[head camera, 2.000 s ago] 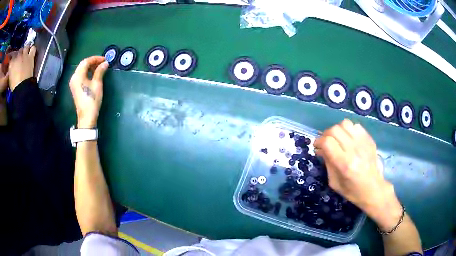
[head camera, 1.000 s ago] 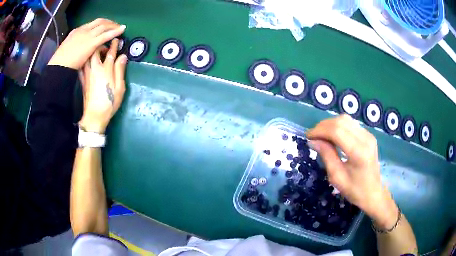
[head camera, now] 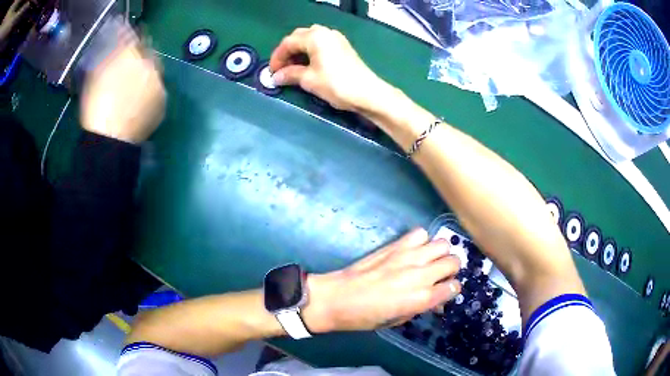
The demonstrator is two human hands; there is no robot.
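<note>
My right hand (head camera: 323, 66) reaches across to the row, its thumb and fingertips at the centre of a black-rimmed wheel (head camera: 266, 76). Any small part between the fingertips is hidden. Two wheels stand to its left, one beside it (head camera: 239, 62) and one further off (head camera: 198, 45). My left hand (head camera: 382, 285), with a watch on the wrist, is palm down over the left side of the clear parts tub (head camera: 433, 361). Its fingertips are at the small dark parts (head camera: 477, 316); whether they hold any is not visible. My right hand and forearm cover the row's middle.
A neighbouring worker's blurred hand (head camera: 121, 88) and dark sleeve are at the left. More wheels (head camera: 574, 229) stand at the right beyond my right arm. A blue-grilled fan (head camera: 633, 67) and crinkled plastic bags (head camera: 485, 55) are at the far right.
My right hand has moved from the tub to a wheel up left. My left hand has moved from the row's left end to the tub. The neighbour's hand has drawn back; the view has shifted left.
</note>
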